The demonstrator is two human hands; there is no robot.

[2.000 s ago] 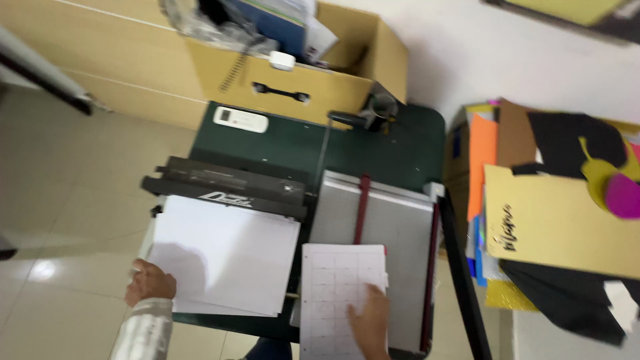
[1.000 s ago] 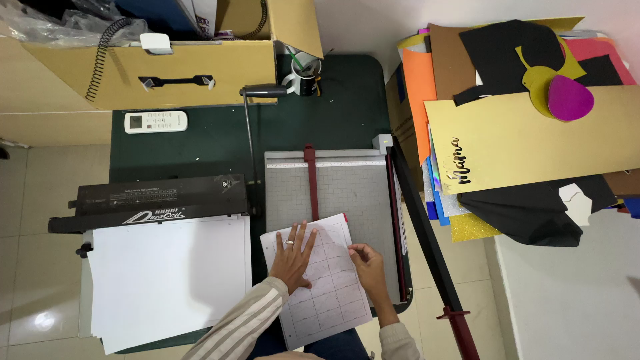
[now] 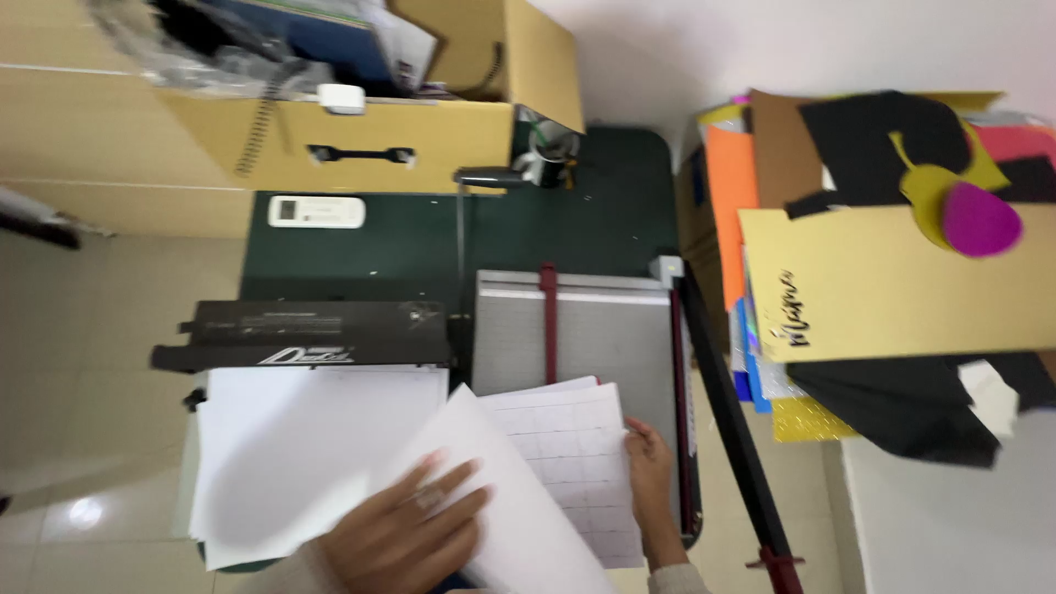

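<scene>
My left hand (image 3: pixel 421 520), with a ring on one finger, lies against a blank white sheet (image 3: pixel 503 495) that slants across the front of a stack of gridded sheets (image 3: pixel 561 462). Its thumb is not clearly seen. My right hand (image 3: pixel 648 470) pinches the right edge of the gridded sheets. They rest over the lower part of a grey guillotine paper cutter (image 3: pixel 594 338). At the left, a pile of white paper (image 3: pixel 289 462) lies at the black binding machine (image 3: pixel 322 334).
The cutter's black arm (image 3: pixel 726 396) extends past the table's right side. Behind are a cardboard box (image 3: pixel 437 144), a mug with pens (image 3: pixel 549 157) and a white remote control (image 3: pixel 316 212). Coloured sheets and card (image 3: pixel 899 289) are piled at the right.
My left hand has moved left from the gridded sheets, and a blank sheet now slants over their left part. My right hand stays by their right edge. The view has shifted.
</scene>
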